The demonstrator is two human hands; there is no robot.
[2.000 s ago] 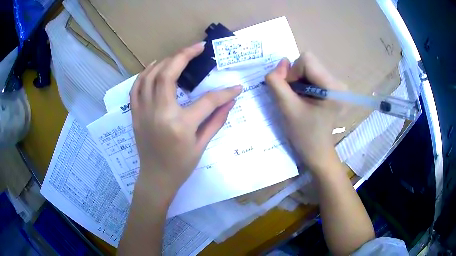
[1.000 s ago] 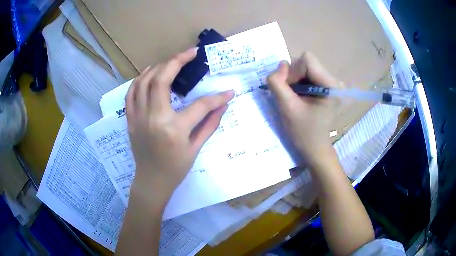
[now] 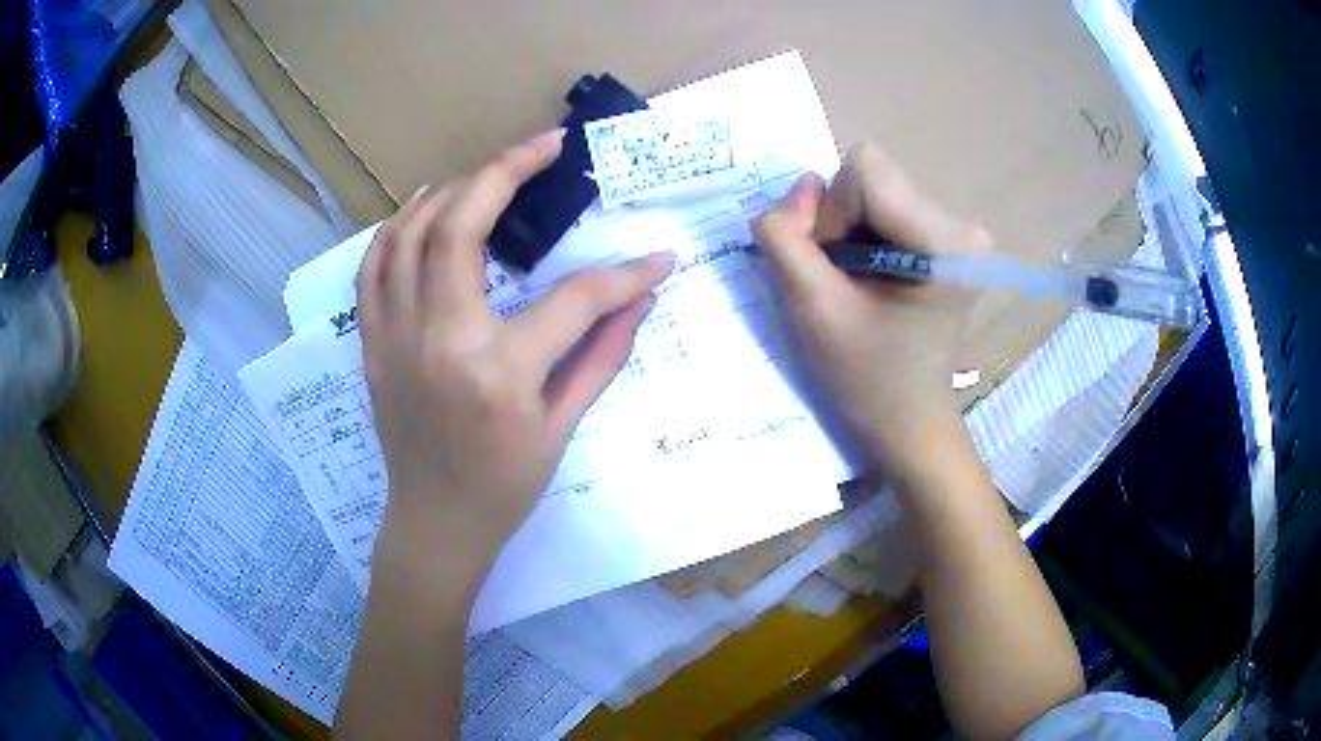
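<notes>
My right hand (image 3: 884,319) holds a clear-barrelled gel pen (image 3: 1000,272), its dark tip at the printed lines of a white printed sheet (image 3: 681,478). My left hand (image 3: 471,340) rests on the sheet's left part, fingers spread and bent, the index fingertip by a small black moulded part (image 3: 543,210). Whether it touches the part I cannot tell. The part lies on the sheet's upper edge. A white printed label (image 3: 659,157) lies against the part's right side. The sheet under my left palm is hidden.
A dense table sheet (image 3: 232,521) lies at lower left on the yellow tabletop (image 3: 109,326). Brown cardboard (image 3: 942,87) lies under the papers, with ridged white sheets (image 3: 217,217) beside it. Black parts (image 3: 109,188) and a whitish wrapped cylinder (image 3: 29,348) stand at left. A dark conveyor (image 3: 1231,145) is at right.
The papers, black part and both hands sit slightly further left in the picture than two seconds ago. The pen stays in my right hand at the same printed lines.
</notes>
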